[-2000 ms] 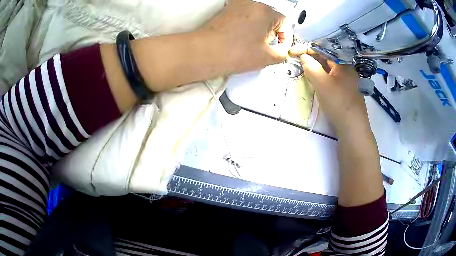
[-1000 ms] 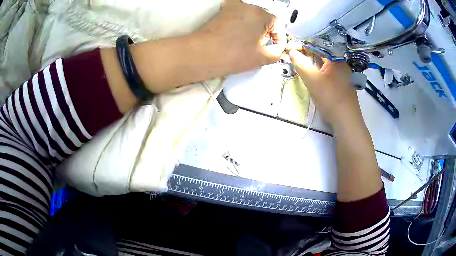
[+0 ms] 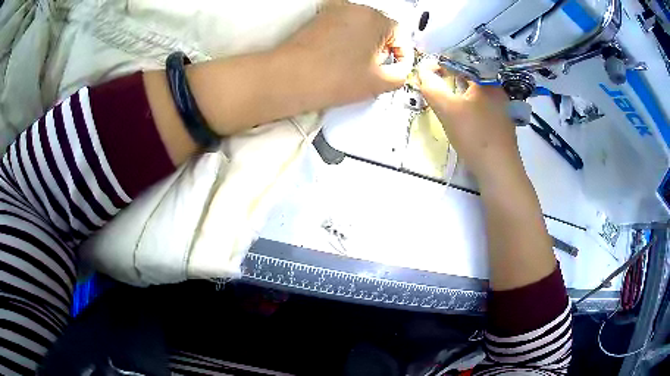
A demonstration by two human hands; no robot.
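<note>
A padded cream garment (image 3: 165, 228) lies under my left forearm and hangs over the table's front edge at the left. My left hand (image 3: 352, 55) is at the needle area with its fingertips pinched together near the presser foot. My right hand (image 3: 466, 103) meets it there from the right, thumb and fingertips close together. What the fingertips pinch is too small and overexposed to tell. The white sewing machine head (image 3: 470, 22) stands just behind the hands. The needle plate (image 3: 413, 103) shows just in front of the fingertips.
A grey ruler strip (image 3: 367, 283) runs along the table's front edge. A small bunch of loose thread (image 3: 334, 233) lies on the white table (image 3: 397, 220). A dark slim tool (image 3: 556, 139) lies right of my right hand. A blue crate (image 3: 83, 294) shows below left.
The view has shifted slightly, so the machine and table appear a little further left. Both hands stay together at the needle area, with only small finger movement.
</note>
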